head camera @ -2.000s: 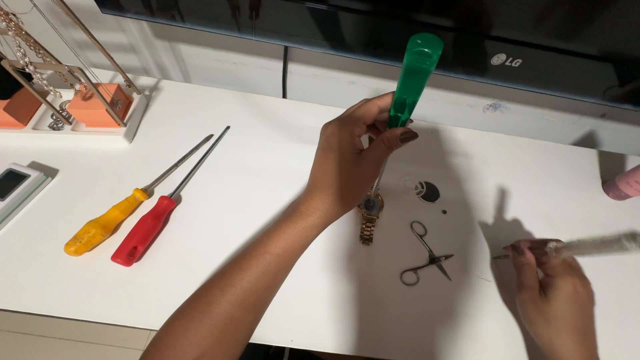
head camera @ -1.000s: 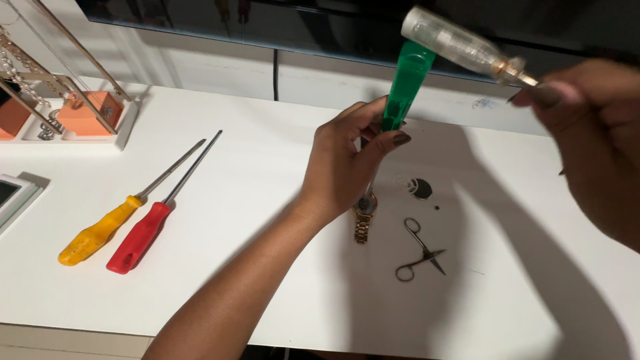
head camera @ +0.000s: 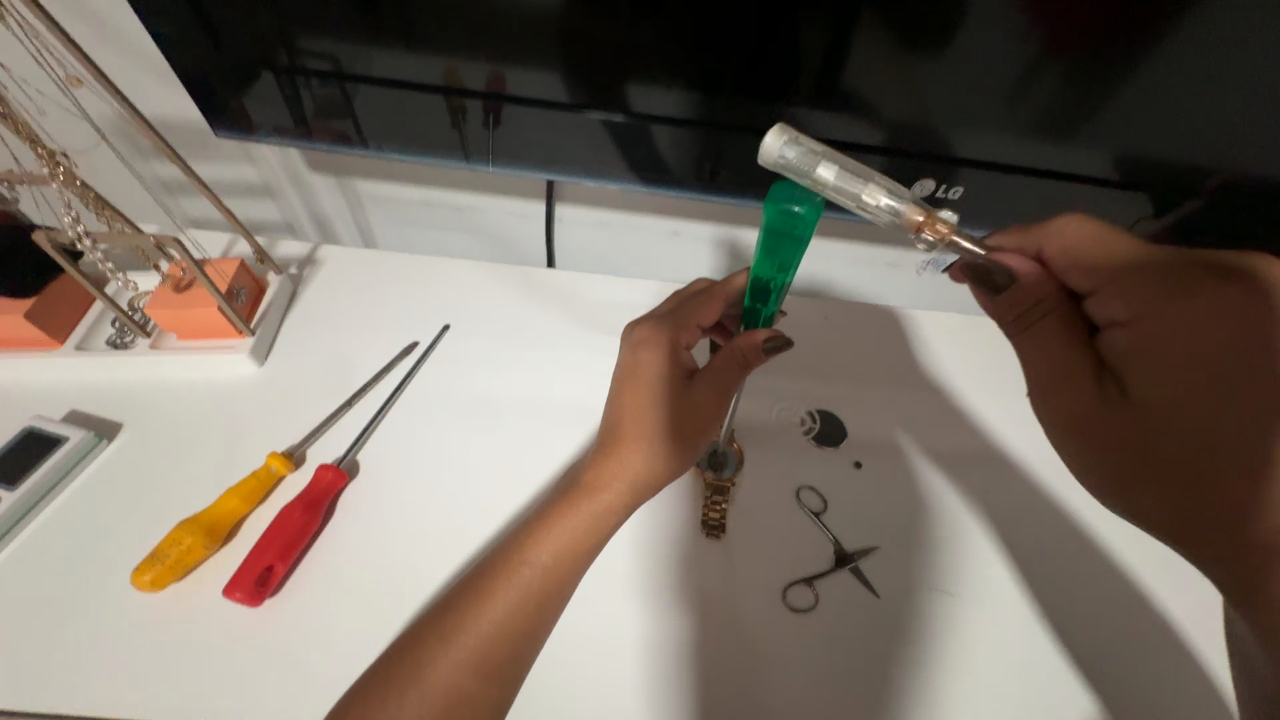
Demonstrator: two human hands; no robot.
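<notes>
My left hand (head camera: 680,385) grips a green-handled screwdriver (head camera: 782,255) upright, its shaft reaching down to the opened-looking case of a gold-toned wristwatch (head camera: 720,462). In my right hand (head camera: 1120,350), a screwdriver with a clear plastic handle (head camera: 850,180) is held by its metal shaft, the handle's end over the top of the green one; whether they touch I cannot tell. Right of the watch lie a dark round disc (head camera: 826,428), a tiny dark piece (head camera: 857,465) and small metal scissors (head camera: 835,560) with their blades apart.
Yellow (head camera: 205,525) and red (head camera: 290,535) screwdrivers lie at the left on the white table (head camera: 500,600). A jewelry stand (head camera: 255,350) with necklaces and orange blocks is at the back left, with a white device (head camera: 40,465) in front. A television (head camera: 650,110) spans the back.
My right hand has risen from low at the right, bringing the clear-handled screwdriver up to the top of the green handle. My left hand keeps its grip on the green screwdriver.
</notes>
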